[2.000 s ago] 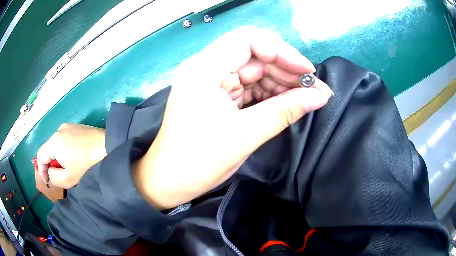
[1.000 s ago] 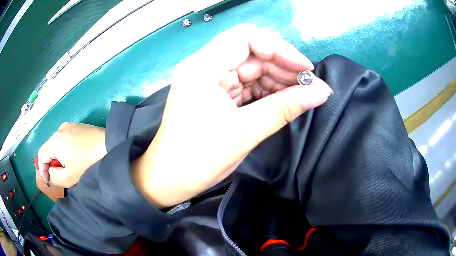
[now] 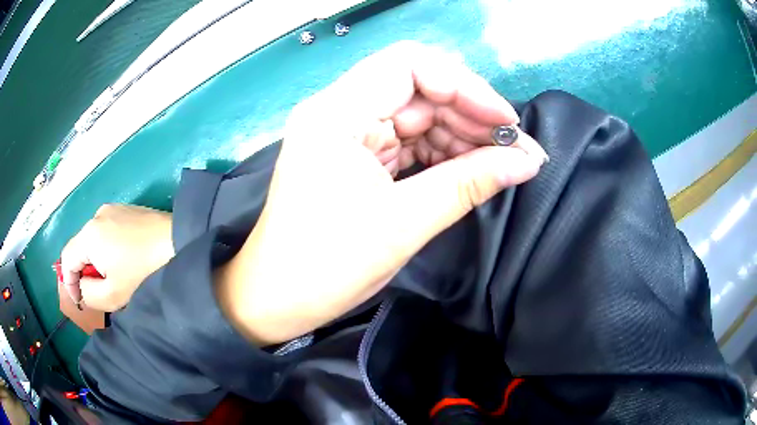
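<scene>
My left hand (image 3: 373, 183), large in the centre, comes from the lower left and pinches a small round part (image 3: 504, 134) between thumb and index fingertip. The part has a shiny metal rim and a darker middle. Its other fingers are curled. My right hand (image 3: 124, 253) lies at the far left, closed around a red test probe (image 3: 90, 271). Most of the probe and its tips are hidden. An orange-brown pad (image 3: 90, 315) shows partly under that hand.
Two small round parts (image 3: 307, 38) lie on the green bench (image 3: 241, 116) near the pale rail (image 3: 191, 66). A black panel with red lights (image 3: 18, 319) stands at the left edge beside a dark wire. A green-ended item (image 3: 55, 161) lies by the rail. Dark sleeves and clothing fill the bottom and right.
The round part has tilted between my left fingertips, its face now looking darker and flatter. My left hand has shifted very slightly left. My right hand stays on the probe.
</scene>
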